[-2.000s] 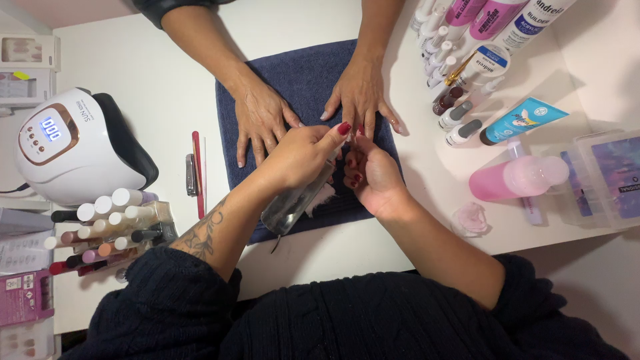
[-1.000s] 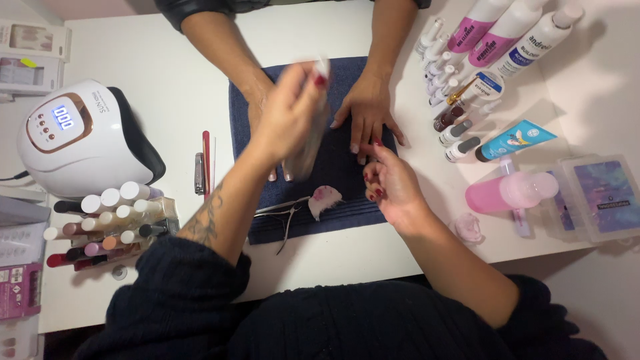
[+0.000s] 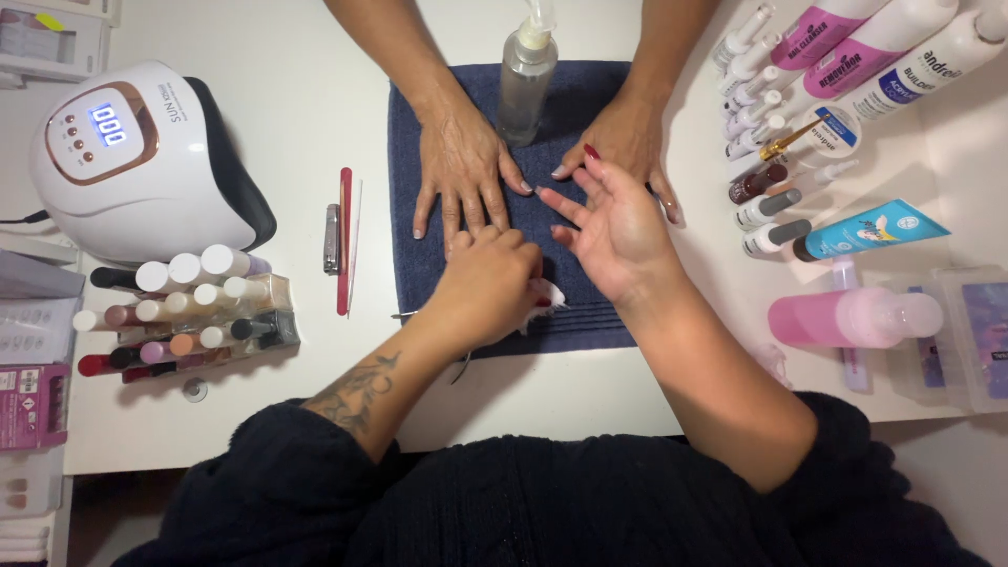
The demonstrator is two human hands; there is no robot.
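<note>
My left hand (image 3: 492, 287) is palm down over the near part of a navy towel (image 3: 425, 268), its fingers curled at a crumpled white cotton pad (image 3: 555, 295); its grip is partly hidden. My right hand (image 3: 618, 224) is turned palm up with fingers apart, holding nothing, beside another person's hand (image 3: 622, 134). That person's other hand (image 3: 461, 161) lies flat on the towel. A clear pump bottle (image 3: 524, 90) stands between their two hands. Thin metal tool parts (image 3: 465, 368) show beside my left wrist, the rest covered.
At left are a white nail lamp (image 3: 157, 173), a rack of polish bottles (image 3: 189, 315), a nail clipper (image 3: 331, 240) and a red file (image 3: 344, 244). On the right stand polish bottles (image 3: 760, 185), a blue tube (image 3: 874, 228) and a bottle of pink liquid (image 3: 854, 316).
My left hand has let go of the clear bottle, which now stands upright on the towel, and has moved down to the cotton pad. My right hand has turned further palm up.
</note>
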